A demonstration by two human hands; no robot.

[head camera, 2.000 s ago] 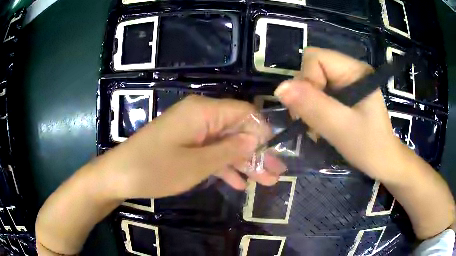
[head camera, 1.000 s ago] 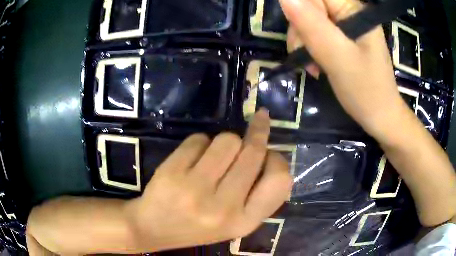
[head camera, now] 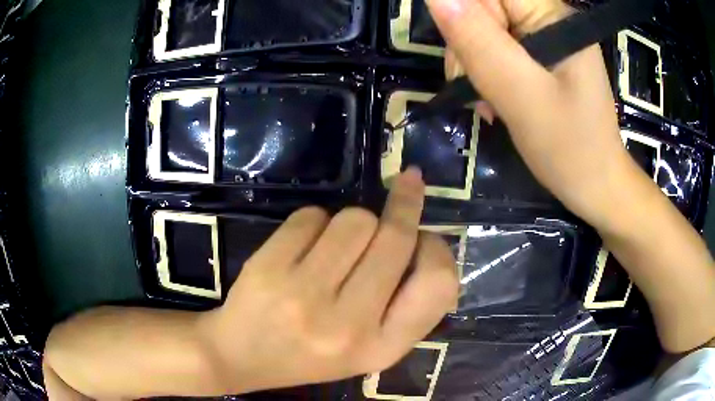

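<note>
My right hand (head camera: 533, 86) holds the black tweezers (head camera: 502, 70) like a pen. Their fine tip touches or nearly touches the left side of a cream frame (head camera: 471, 168) in a pocket of the black tray (head camera: 302, 207). My left hand (head camera: 329, 298) lies palm down over the tray, its index fingertip at the frame's lower left corner. I cannot tell whether the left hand holds anything underneath. A clear carrier sheet (head camera: 509, 270) lies over the tray to the right of my left hand. Any strip at the tweezer tip is too small to tell.
More cream frames sit in tray pockets at the left (head camera: 213, 141), lower left (head camera: 188, 294) and right (head camera: 641, 70). The dark-green work surface (head camera: 74, 172) shows left of the tray. Part of another black tray is at the far left edge.
Since the first frame, my left hand has moved down and turned palm down, a finger on the frame. The tweezers now reach that frame. The tray appears shifted upward in view. Little changed during the last second.
</note>
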